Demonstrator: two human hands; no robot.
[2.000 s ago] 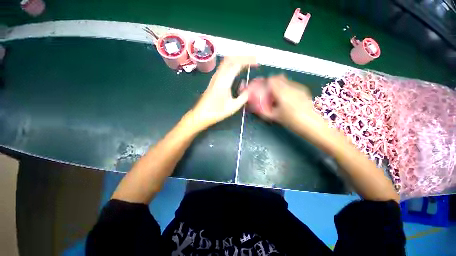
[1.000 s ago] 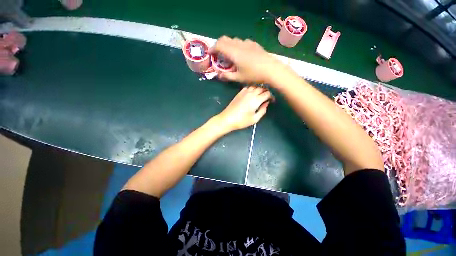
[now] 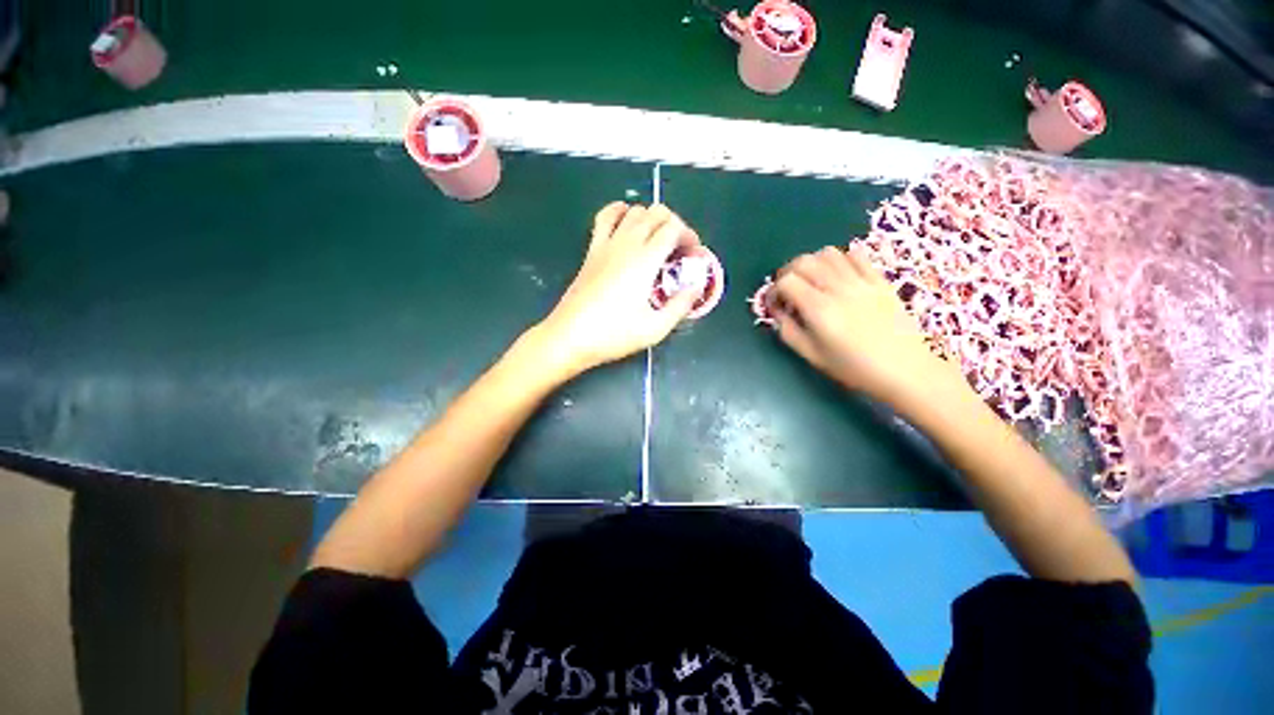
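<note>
My left hand (image 3: 625,286) is closed around a pink housing (image 3: 710,284) near the middle of the work surface. The housing's open end shows a pink rim and a white insert. My right hand (image 3: 836,310) pinches a small pink ring (image 3: 763,302) in its fingertips, a little to the right of the housing and apart from it. My fingers cover part of the ring. The ring pile (image 3: 978,286) lies just right of my right hand.
One housing (image 3: 464,165) stands against the pale strip (image 3: 587,130). Beyond it, the green belt (image 3: 559,49) carries several housings and a flat pink piece (image 3: 882,64). A clear plastic bag (image 3: 1188,321) lies at far right. A blue crate (image 3: 1216,538) is below it.
My right hand has moved from the housings at the strip to beside the ring pile and now holds a ring. One housing has left the pair and is in my left hand. Belt items have shifted left.
</note>
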